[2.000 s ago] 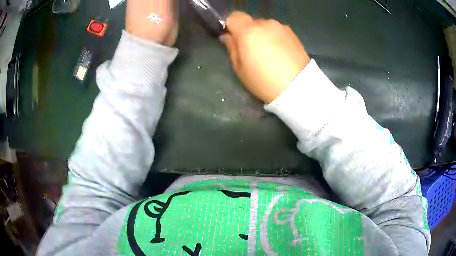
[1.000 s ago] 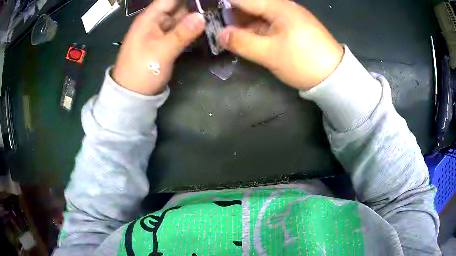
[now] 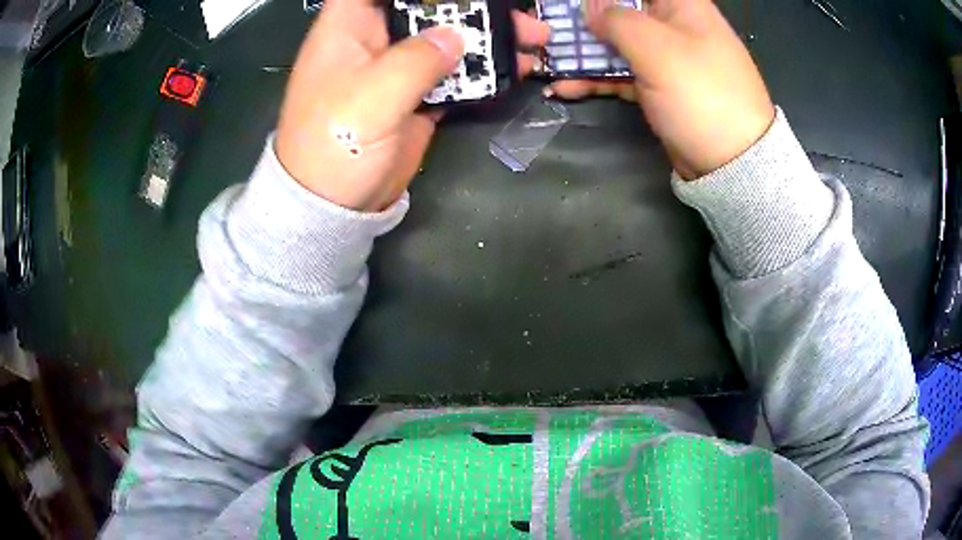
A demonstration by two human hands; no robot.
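Observation:
My left hand (image 3: pixel 364 116) holds a dark phone part with a white and silver circuit board (image 3: pixel 460 76) facing up, its thumb on the board. My right hand (image 3: pixel 691 79) holds a piece with a grid of pale keys (image 3: pixel 570 42), which looks like the keypad part, its fingers over the right side. The two parts are side by side and apart, both cut off by the top edge. A clear film piece (image 3: pixel 528 134) lies on the mat just below them.
The dark green mat (image 3: pixel 475 306) bears a black housing with a red-orange square (image 3: pixel 183 84) and silver-white area (image 3: pixel 158 174) at left. A clear cup (image 3: pixel 112 29) stands upper left. A blue basket (image 3: pixel 939 406) is at the right edge.
The hands have moved apart, and the board and keypad parts now show separately. A second ago both hands were close together on one blurred item. The film was partly seen then.

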